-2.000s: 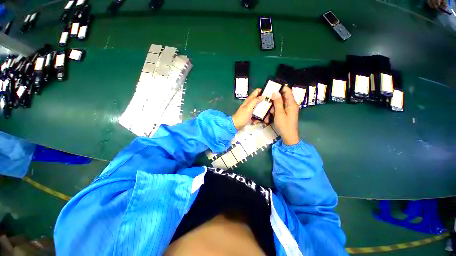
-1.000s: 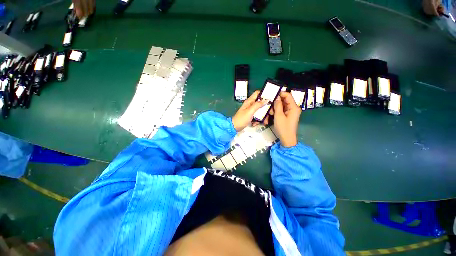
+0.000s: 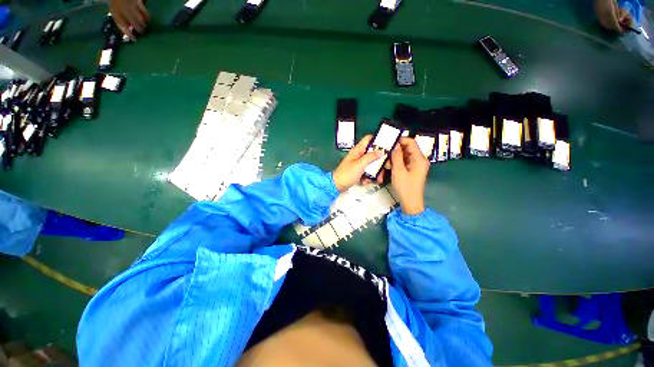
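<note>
A black phone with a white patch is held tilted in front of me. My left hand grips its left and lower side. My right hand is at its right side with the fingertips pinched together; whether they hold a film piece is too small to tell. A sheet of die-cut labels lies under and below my hands, partly hidden by my left sleeve. A single phone lies just beyond my left hand. Overlapping phones with pale patches lie in a row at the right.
A stack of spare sheets lies left of my hands. A phone heap is at the far left. Keypad phones lie spaced out on the far strip. Other people's hands show at the top left and top right.
The right fingers have moved from the held phone's face to its right side. Phones on the far strip have shifted in view, and another person's hand has appeared at the top left.
</note>
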